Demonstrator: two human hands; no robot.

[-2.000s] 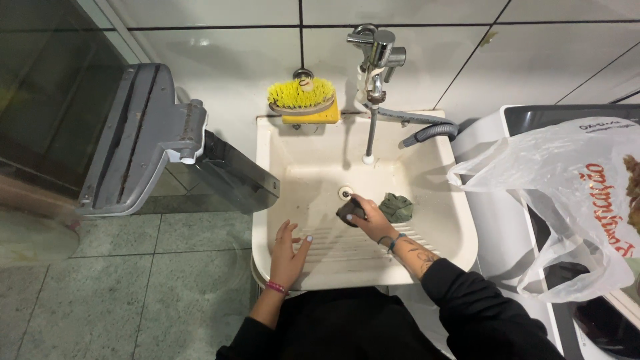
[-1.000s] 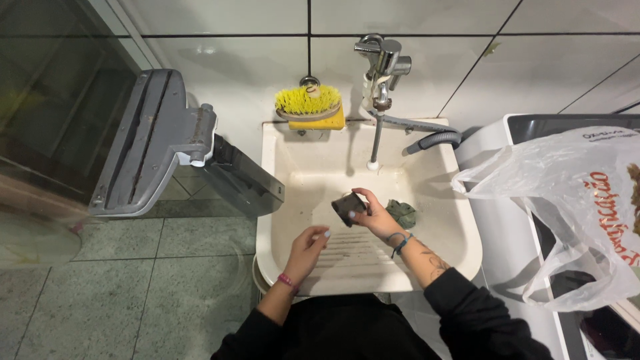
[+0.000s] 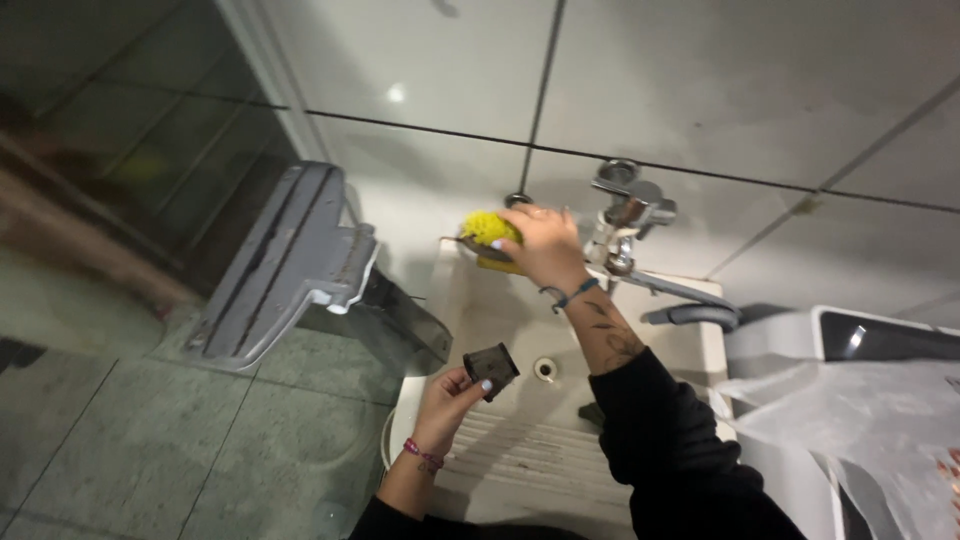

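My left hand (image 3: 448, 401) pinches a small dark, dirty part (image 3: 491, 369) between thumb and fingers, over the left side of the white laundry sink (image 3: 675, 390). At the sink's back rim my right hand (image 3: 541, 241) has its fingers around the right end of a scrub brush with yellow bristles (image 3: 486, 226). Under the brush lies a yellow sponge (image 3: 499, 265). The drain (image 3: 545, 369) is just right of the dark part. A dark green cloth (image 3: 592, 413) in the basin is mostly hidden by my right sleeve.
A chrome tap (image 3: 626, 210) on the tiled wall and a grey drain hose (image 3: 694, 311) are right of the brush. A grey plastic appliance part (image 3: 277, 262) stands left of the sink. On the right, a plastic bag (image 3: 847, 420) lies over a white appliance (image 3: 780, 341).
The dark part has passed from my right hand to my left. My right hand has moved up from the basin to the brush and taken hold of it. The view has shifted.
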